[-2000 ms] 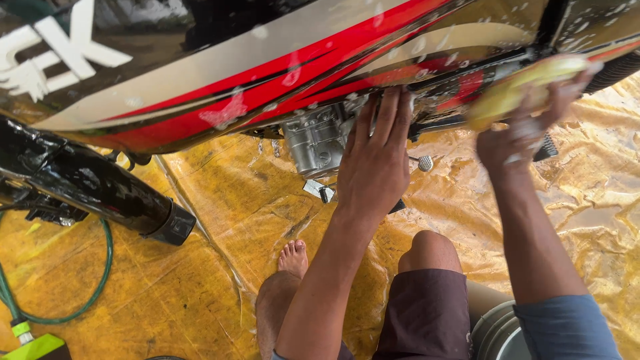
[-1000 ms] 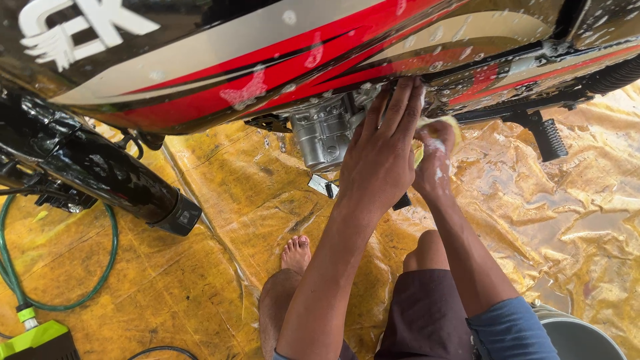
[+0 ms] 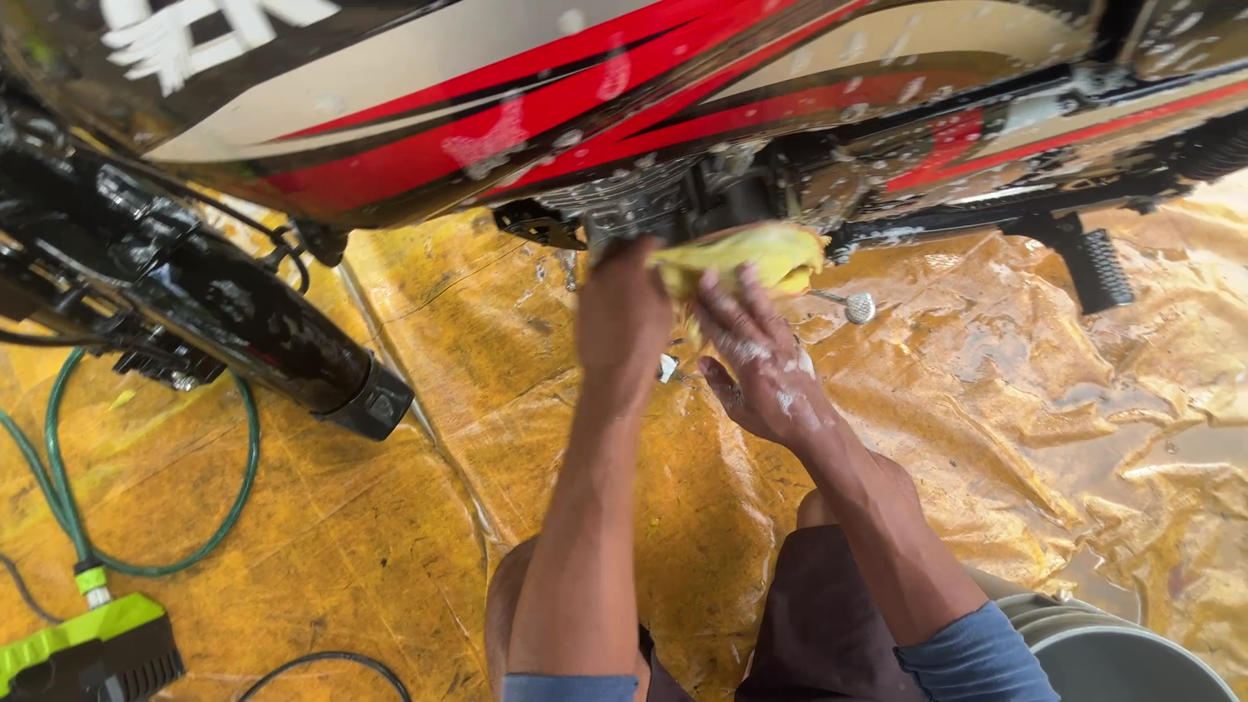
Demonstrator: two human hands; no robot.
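A motorcycle's red, black and beige body panel (image 3: 546, 107) spans the top, spotted with suds. Below it, at the engine (image 3: 673, 200), both hands meet a yellow cloth or sponge (image 3: 746, 255). My left hand (image 3: 624, 312) is blurred at the left end of the yellow piece; its fingers are hidden, so its hold is unclear. My right hand (image 3: 765, 361), with foam on its back, has its fingertips on the lower side of the piece, with the thumb apart. A metal foot pedal (image 3: 859, 308) sticks out just to the right.
A black fork leg (image 3: 263, 312) slants in from the left. A green hose (image 3: 252, 458) runs to a green and black device (image 3: 93, 648) at lower left. A grey bucket (image 3: 1121, 648) stands at lower right. A wet, wrinkled yellow tarp (image 3: 975, 419) covers the ground. A footrest (image 3: 1102, 268) juts out at right.
The yellow piece, held up at the right two seconds ago, is now below the engine between both hands. My left hand has come off the lower edge of the panel.
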